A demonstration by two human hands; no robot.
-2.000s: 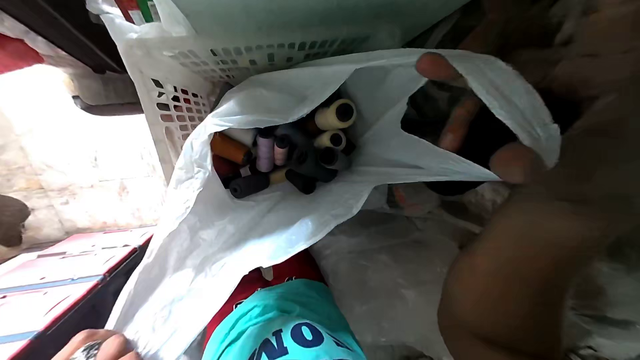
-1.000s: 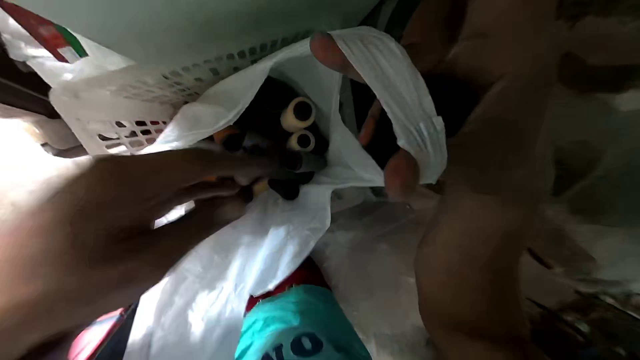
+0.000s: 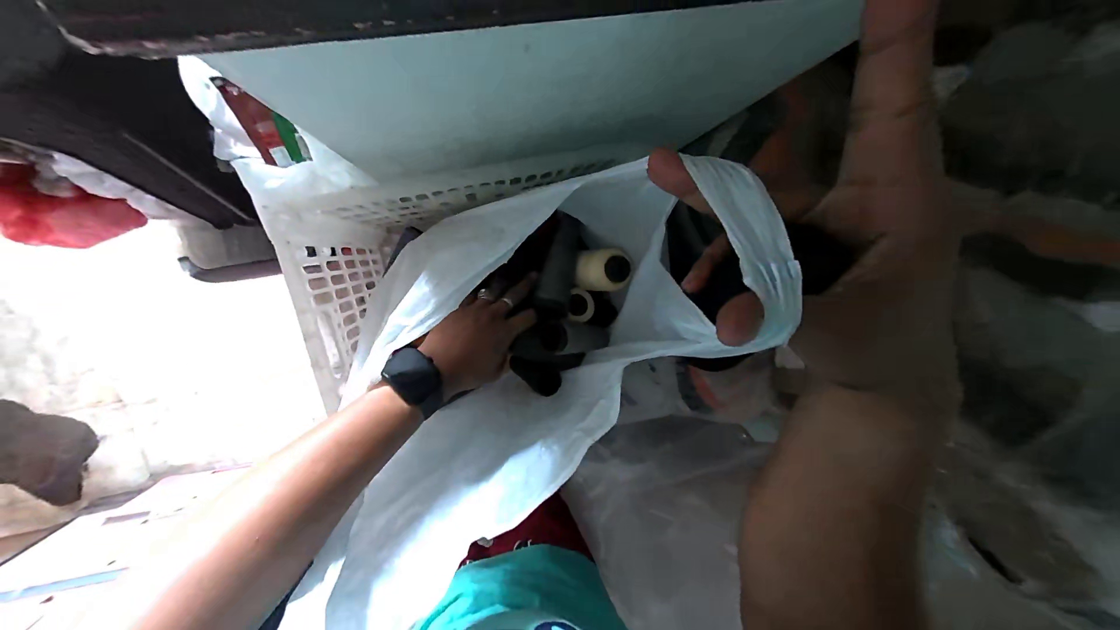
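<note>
A white plastic bag (image 3: 490, 464) hangs open below me, with several thread spools inside, mostly dark. A cream thread spool (image 3: 602, 269) lies near its middle, above a smaller cream spool (image 3: 581, 304). My left hand (image 3: 479, 337), with rings and a black watch (image 3: 413, 378) on the wrist, reaches into the bag among the dark spools (image 3: 558, 267); its fingertips are partly hidden, so a hold cannot be told. My right hand (image 3: 840, 262) is hooked through the bag's handle loop (image 3: 759, 236), thumb and fingers showing through it.
A white perforated plastic basket (image 3: 341, 289) stands behind the bag, against a pale green panel (image 3: 542, 87). A dark edge (image 3: 350, 22) runs across the top. Red plastic (image 3: 61, 210) lies at the far left. Clear plastic (image 3: 674, 499) is beside my teal shirt (image 3: 525, 586).
Two seconds ago my left hand was at the bag's lower left edge; it then moved in among the spools and is deeper in the bag now. My right hand still holds the handle.
</note>
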